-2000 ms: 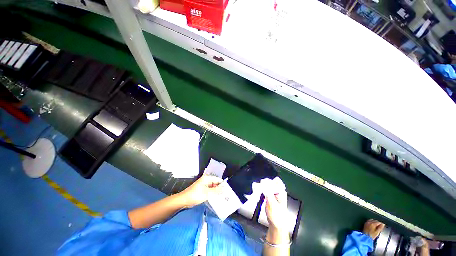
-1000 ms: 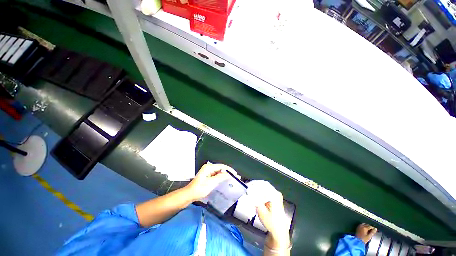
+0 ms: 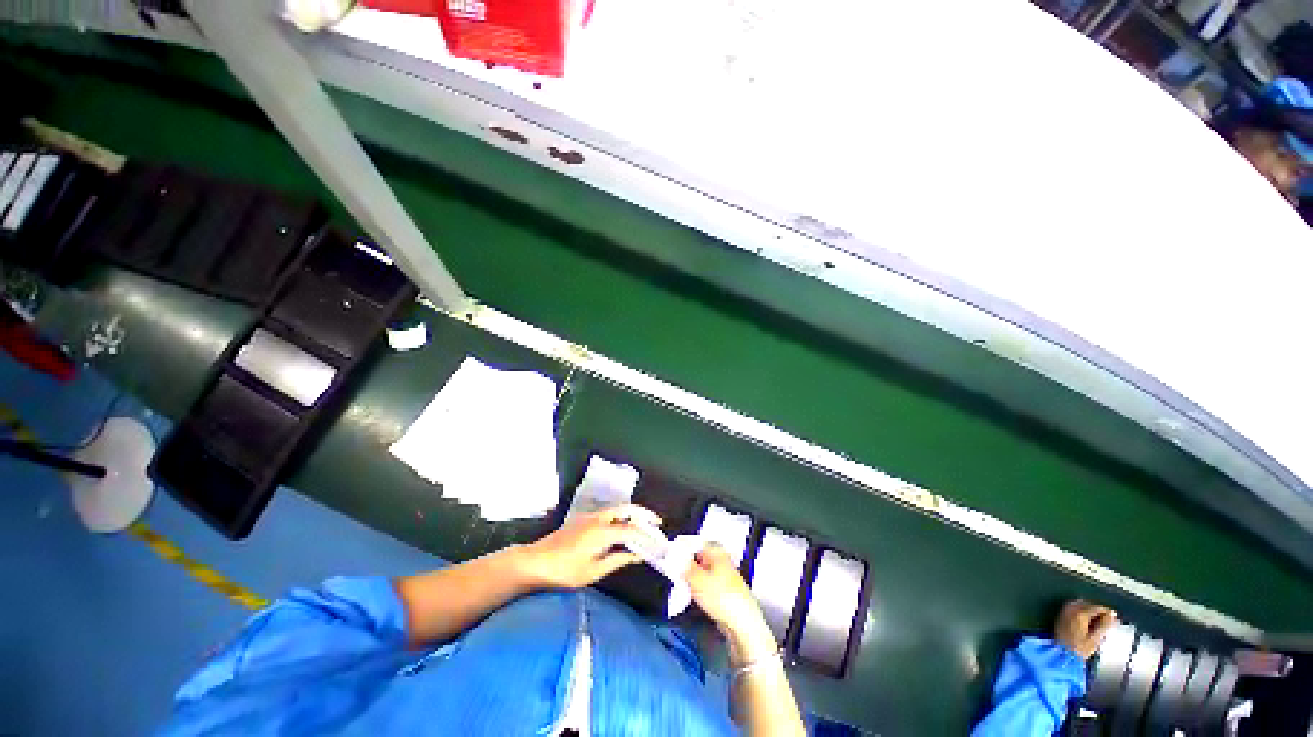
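My left hand (image 3: 588, 549) is in front of me, fingers closed on a thin white piece (image 3: 648, 539), too blurred to tell film from liner. My right hand (image 3: 714, 577) pinches a crumpled white piece (image 3: 680, 570) touching or joined to it. The black phone tray (image 3: 861, 612) lies just beyond the hands, with white-covered phones (image 3: 781, 573) side by side in its right slots. Another white-covered phone (image 3: 605, 485) shows at its left end. My hands hide part of the tray between them.
Loose white film sheets (image 3: 487, 436) lie on the green belt to the left. Further left is a black tray (image 3: 219, 455) with one bright phone (image 3: 285, 369). A metal post (image 3: 334, 161) rises to the white shelf (image 3: 922, 187) with a red carton (image 3: 507, 32). Another worker's hand (image 3: 1084, 628) is at right.
The view has shifted. The film piece spread out in my left hand is now a narrow piece, my right hand has come in close to my left, and the tray's right slots are more exposed.
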